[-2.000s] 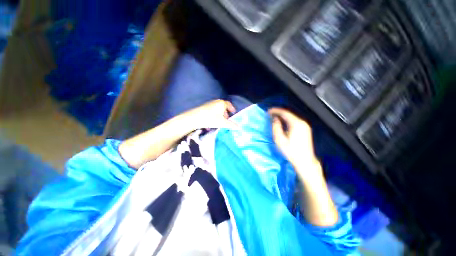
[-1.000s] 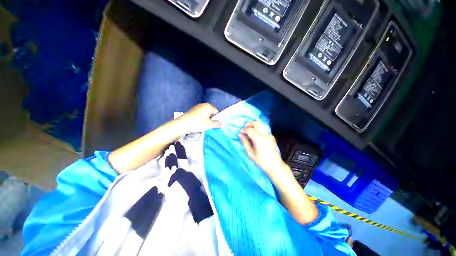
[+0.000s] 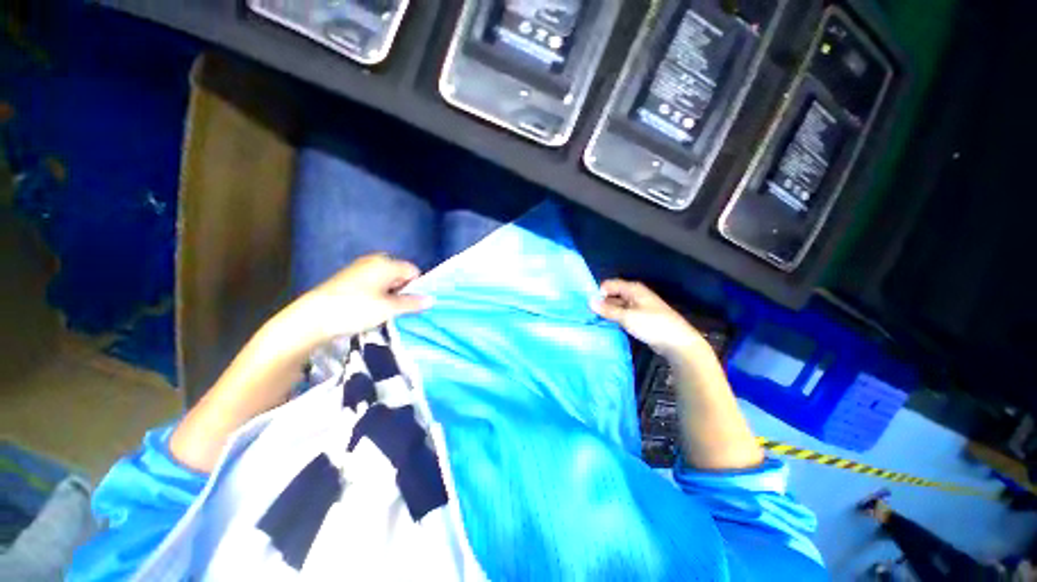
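Note:
The bright blue smock with a white zip edge is worn by me, and its front panel is spread out over my lap. My left hand pinches the smock at its white edge between thumb and fingers. My right hand pinches the cloth at the other side of the panel. The cloth is stretched between the two hands, and its corner points up towards the bench. A white shirt with black patches shows under the open smock.
A black foam tray at the top holds several smartphone housings. A brown carton with blue film scraps stands at the left. A blue plastic stool or crate and yellow-black floor tape lie at the right.
My hands have moved apart, my right hand outwards to the smock's side and my left hand leftwards. The bunched cloth is now spread flatter. The view has shifted.

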